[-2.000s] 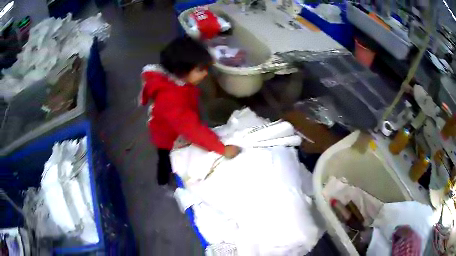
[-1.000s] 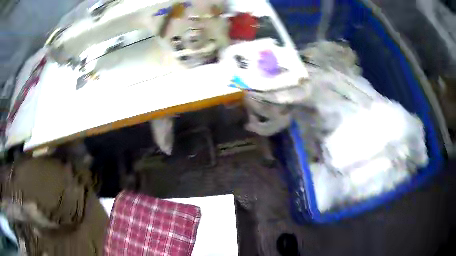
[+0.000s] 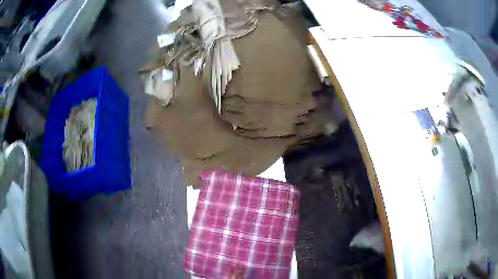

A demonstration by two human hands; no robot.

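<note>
No hand is in the picture. A heap of brown garment panels lies nearest in front of me, in stacked layers with curved edges. Narrow grey-beige cut pieces lie tied on top of the heap, fanned out at their lower end. Small white tags show at its left side. A pink-and-white checked cushion lies on a white surface just below the panels.
A white machine table with an orange-brown edge curves down the right side, bearing a white sewing machine and a patterned red-yellow strip. A blue crate with beige pieces stands on the floor at left. A pale tub is at lower left.
The view has swung from a child in red by white cloth, past the machine table and blue bin, to the brown panels. The cushion now shows near the lower middle.
</note>
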